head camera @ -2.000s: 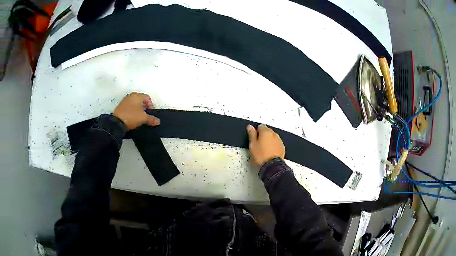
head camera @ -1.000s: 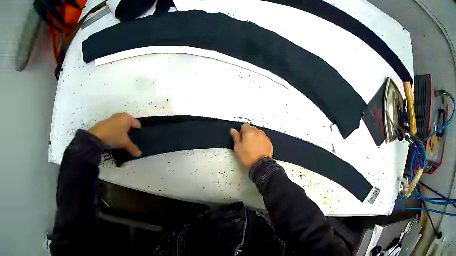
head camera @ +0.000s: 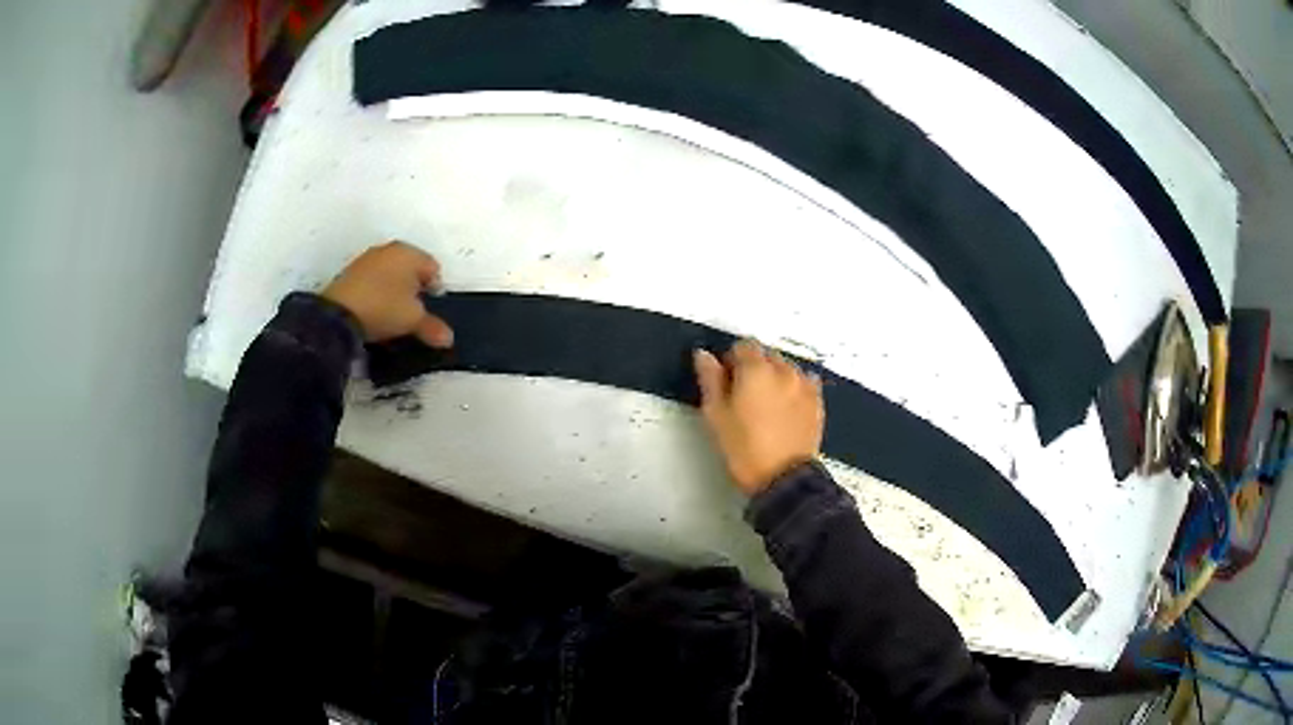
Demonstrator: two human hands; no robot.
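Observation:
A long narrow black curved band piece (head camera: 567, 337) lies along the near part of the white table. My left hand (head camera: 390, 295) rests on the band near its left end, thumb and fingers apart and pressing on it. My right hand (head camera: 763, 414) lies on the band right of its middle, fingertips at its upper edge. The band runs on past my right hand, down to the table's near right corner. Whether a second strip lies under or over it cannot be told. The band's left end is partly hidden by my left hand and sleeve.
A stack of wider dark curved pieces (head camera: 851, 156) lies mid-table, with a white curved edge (head camera: 567, 105) below it. A far black band (head camera: 1078, 113) reaches the steam iron (head camera: 1171, 390), which stands on a dark pad (head camera: 1124, 411) at right. Blue hoses (head camera: 1208, 524) hang beyond the right edge.
The loose tail seen hanging below the band two seconds ago no longer shows; it was brought up into line. My left hand has shifted along the band's left end. The camera view has turned.

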